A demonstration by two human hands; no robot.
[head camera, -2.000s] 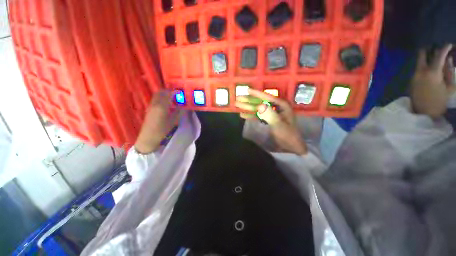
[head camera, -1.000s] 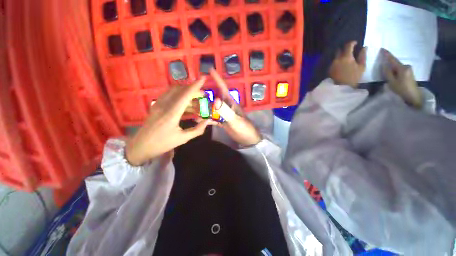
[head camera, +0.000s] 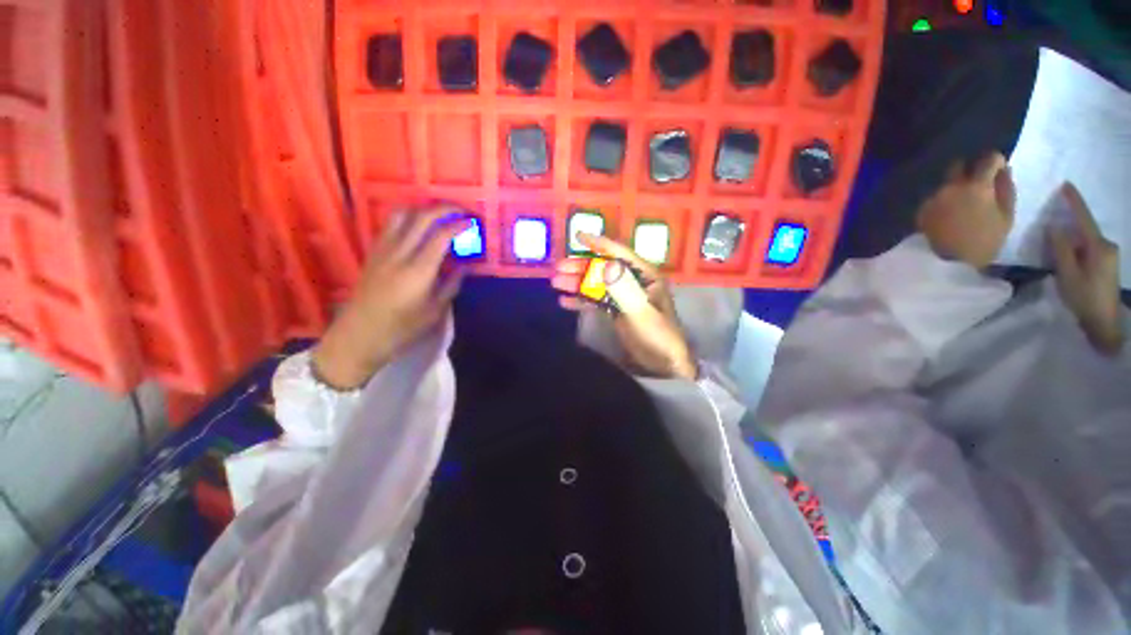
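An orange-red compartment tray [head camera: 453, 149] holds square devices, one in each filled pocket. Its near row has lit screens, blue, white and pale, and one grey device [head camera: 723, 236]. My left hand [head camera: 385, 304] is at the near-left edge, fingertips beside a blue-lit device [head camera: 468, 237]; whether they grip it is hidden. My right hand [head camera: 645, 325] holds a device with a yellow-orange lit screen [head camera: 598, 278] between thumb and fingers, at the tray's near edge; one fingertip overlaps a lit device [head camera: 585, 231] in the row. Dark and grey devices sit in the rows behind.
Tall stacked orange-red trays [head camera: 186, 186] stand close at the left. At the right a neighbour in a white smock [head camera: 893, 310] sits close by, with hands near a white paper sheet [head camera: 1091, 149]. Small coloured lights show at the top right.
My hands have moved apart from where they met over lit devices. The left is at the near row; the right keeps the orange-lit one. The rightmost near-row screen went from orange to blue.
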